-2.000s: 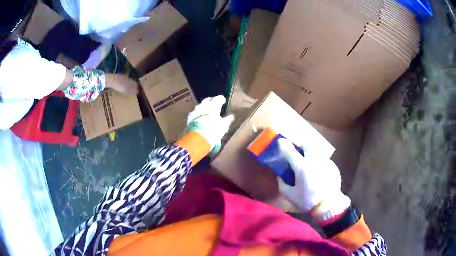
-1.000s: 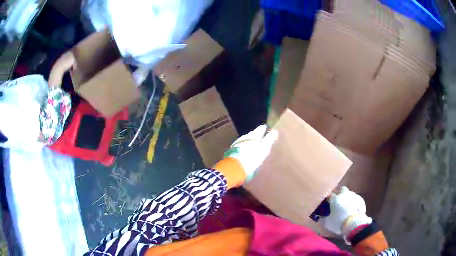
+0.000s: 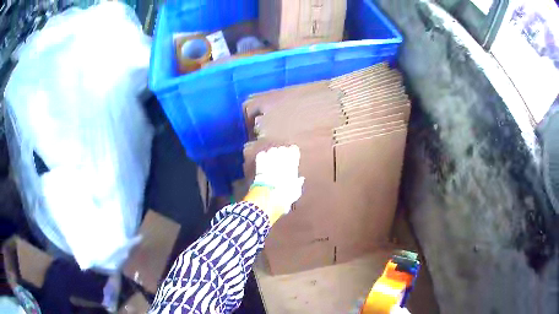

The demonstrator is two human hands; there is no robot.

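Note:
My left hand (image 3: 279, 175), in a white glove, is in front of the upper part of the flat carton blanks (image 3: 368, 184). The glove is overexposed, so its grip and contact are unclear. The blanks are a thick brown stack leaning against the blue crate (image 3: 211, 113). My right hand (image 3: 399, 310) shows only as a white sliver at the bottom edge, at the tape gun (image 3: 392, 285). The gun's orange side and dark head point up. A brown cardboard surface (image 3: 312, 291) lies below the stack.
The crate holds a tape roll (image 3: 195, 52) and a printed carton (image 3: 312, 21). A large translucent white bag (image 3: 79, 135) stands at the left, with brown cartons (image 3: 153, 248) below it. A stained wall (image 3: 472, 153) runs along the right. Part of a white fan shows at the right edge.
The view has swung up towards the crate. The carton that was under my hands is out of view. My left hand has moved to the stack, and the tape gun shows at the bottom right.

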